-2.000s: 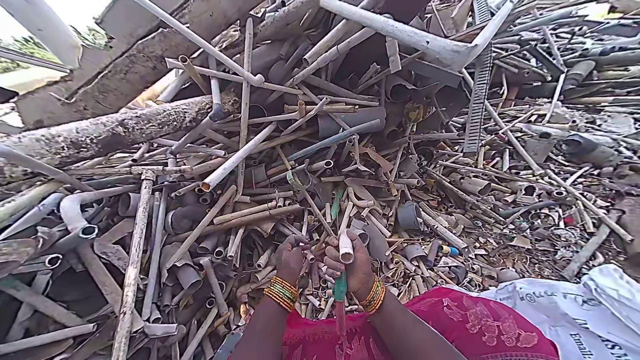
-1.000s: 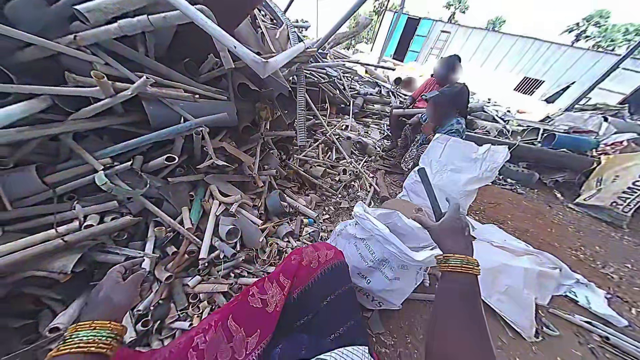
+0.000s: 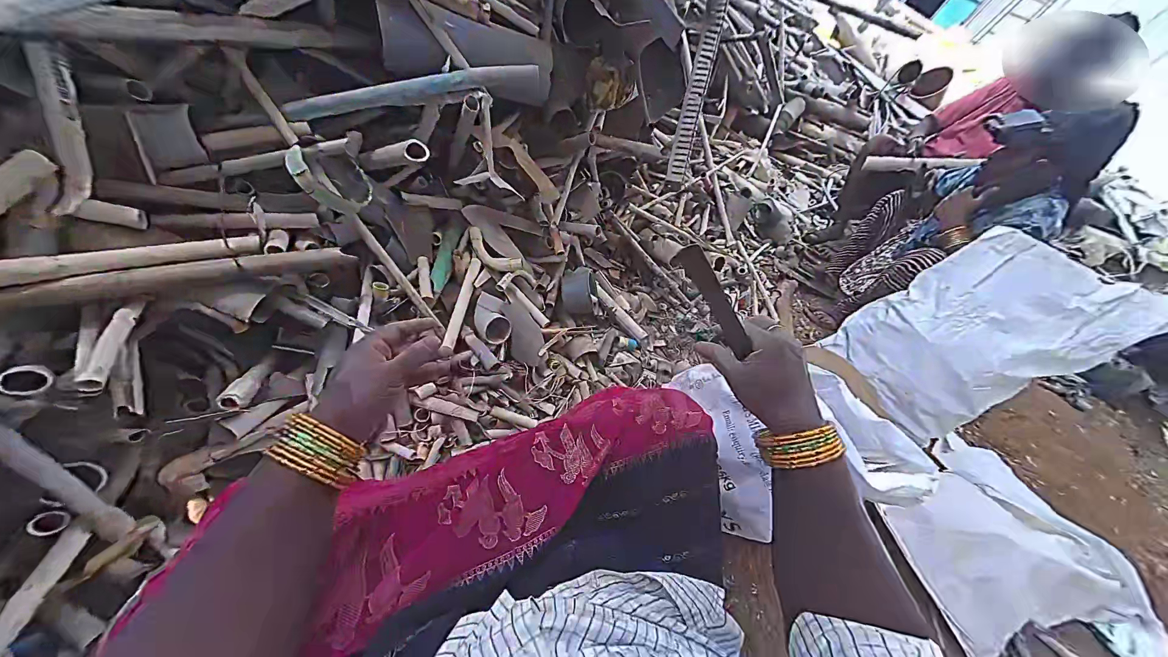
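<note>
My right hand [image 3: 766, 374] grips a dark flat strip [image 3: 714, 297], which slants up and to the left above the edge of a white woven sack [image 3: 735, 438]. My left hand [image 3: 379, 374] hovers at the near edge of a heap of scrap plastic pipes, palm turned inward and fingers partly spread. Its fingertips are close to a thin pale pipe piece [image 3: 462, 306]; whether they touch it I cannot tell. Short pipe offcuts [image 3: 447, 408] lie just right of those fingers. A short grey pipe [image 3: 493, 321] rests farther along the heap.
Long pipes [image 3: 173, 269] stick out of the heap at left. A slotted plastic strip [image 3: 698, 91] stands in it at the upper middle. Another person [image 3: 995, 173] sits at the upper right beside spread white sacks [image 3: 1004, 310]. Brown bare ground [image 3: 1049, 456] shows at right.
Two seconds ago both hands were together at a pale pipe and a green-handled tool. They are now apart, with the dark strip in my right hand. The view has swung right, then partly back.
</note>
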